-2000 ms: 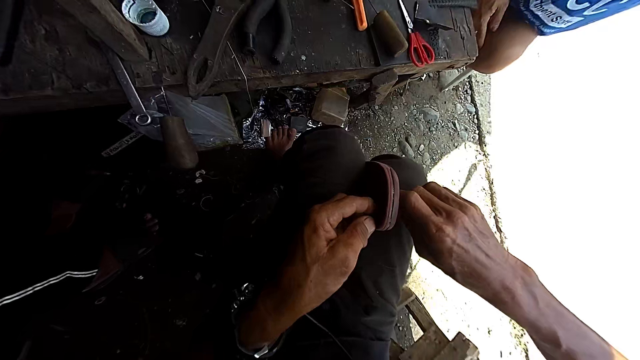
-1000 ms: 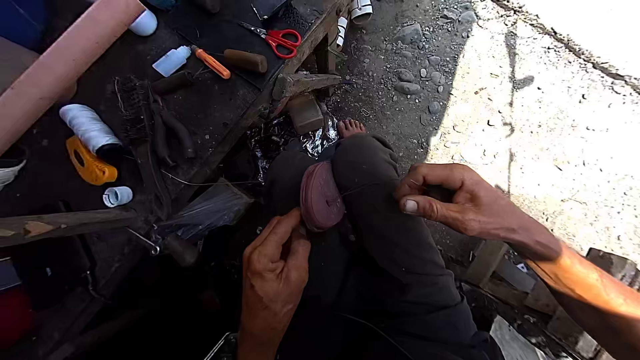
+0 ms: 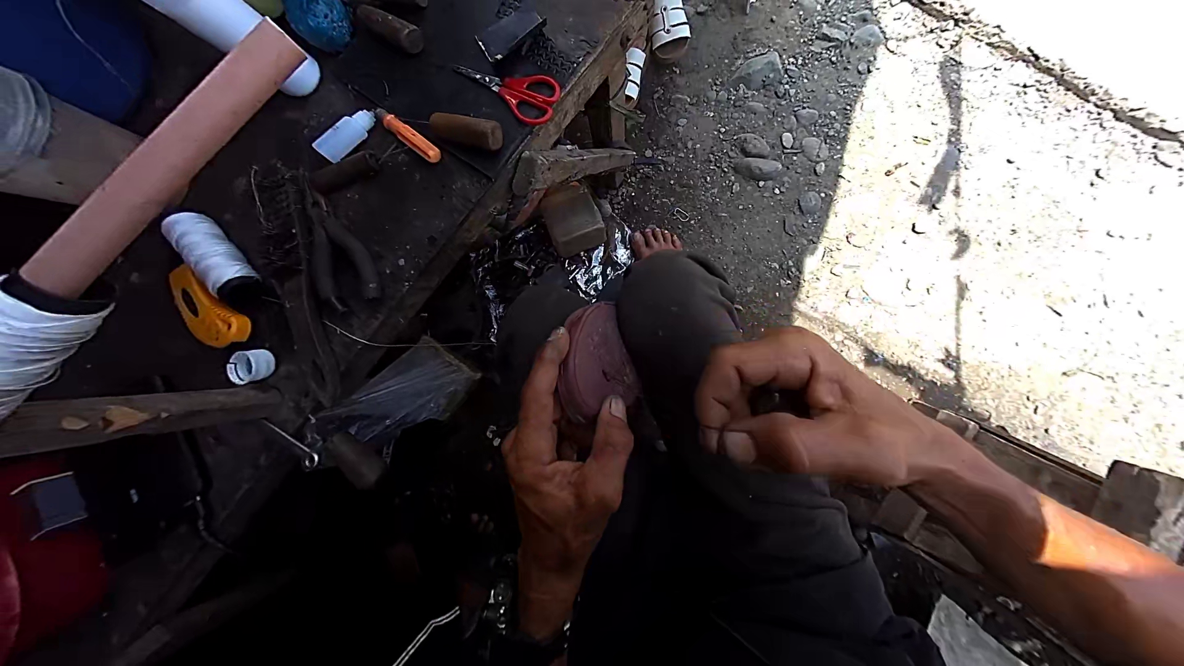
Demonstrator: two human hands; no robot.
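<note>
My left hand [image 3: 566,453] holds a reddish-brown, rounded flat piece [image 3: 594,361] between thumb and fingers, against the inner side of my knees. The piece has a layered rim; its material is unclear. To its right, my right hand [image 3: 786,407] is raised over my thigh, apart from the piece, with thumb and index fingertip pinched together. Whether something thin, such as a thread, lies in that pinch cannot be seen.
On the dark wooden table [image 3: 407,222] at left lie red-handled scissors [image 3: 527,97], an orange-handled tool [image 3: 411,139], a small bottle [image 3: 343,136], a white thread spool [image 3: 209,250], a yellow tool [image 3: 209,310] and pliers [image 3: 342,254]. A wooden block [image 3: 573,219] stands near my foot.
Two seconds ago both hands were at the piece, seen edge-on; now its flat face shows and my right hand is away to the right. The view has swung considerably.
</note>
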